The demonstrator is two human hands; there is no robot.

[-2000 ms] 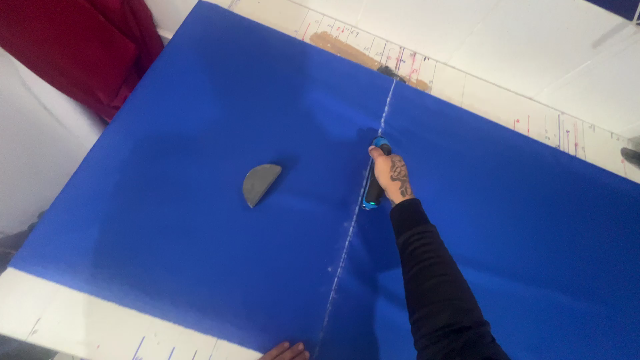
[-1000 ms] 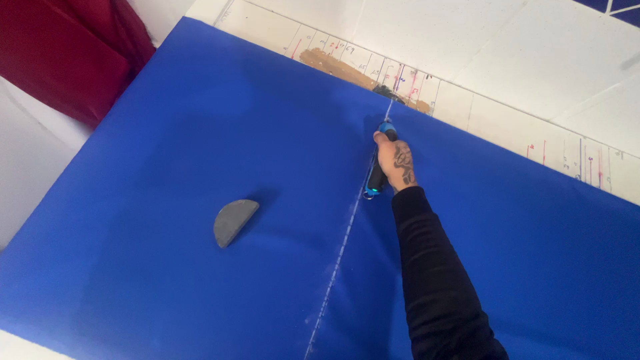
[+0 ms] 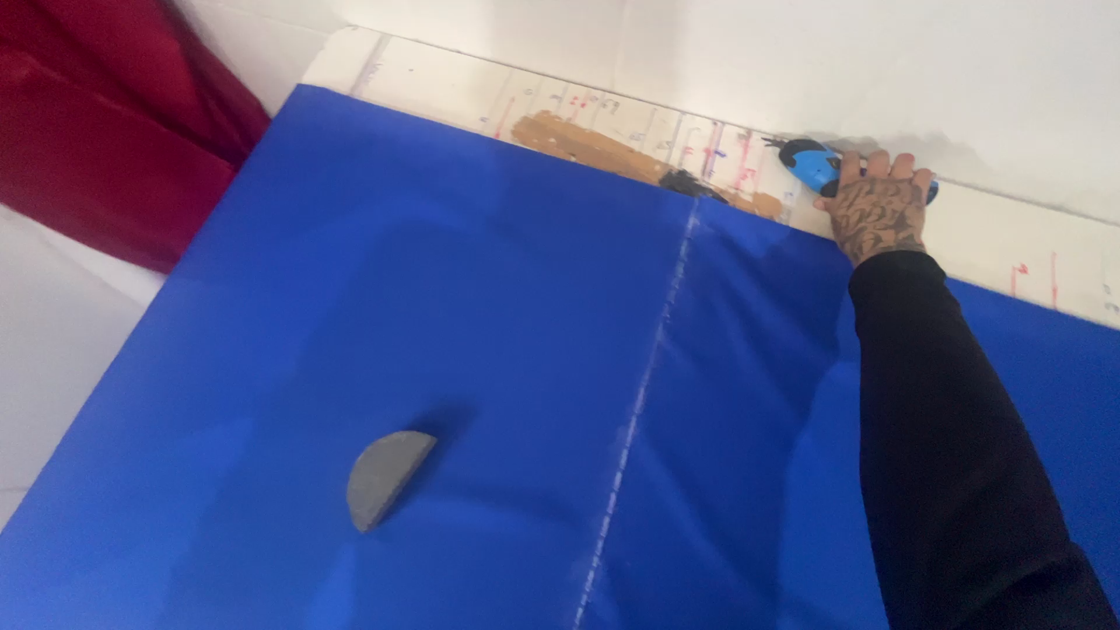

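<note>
My right hand, tattooed and in a black sleeve, is closed around a blue and black handheld cutting tool at the table's far edge. Beneath lies a large blue fabric sheet with a white chalk-like line running from its far edge toward me, left of my right arm. A grey half-round weight rests on the fabric left of that line. I cannot tell whether the fabric is cut along the line. My left hand is out of view.
The off-white table edge carries red, blue and dark measuring marks and a brown patch. Dark red fabric hangs at the upper left. A white wall or surface lies beyond the table.
My right hand has moved with the tool from the white line to the table's far edge, right of the line. My left hand, at the bottom edge two seconds ago, has left the view.
</note>
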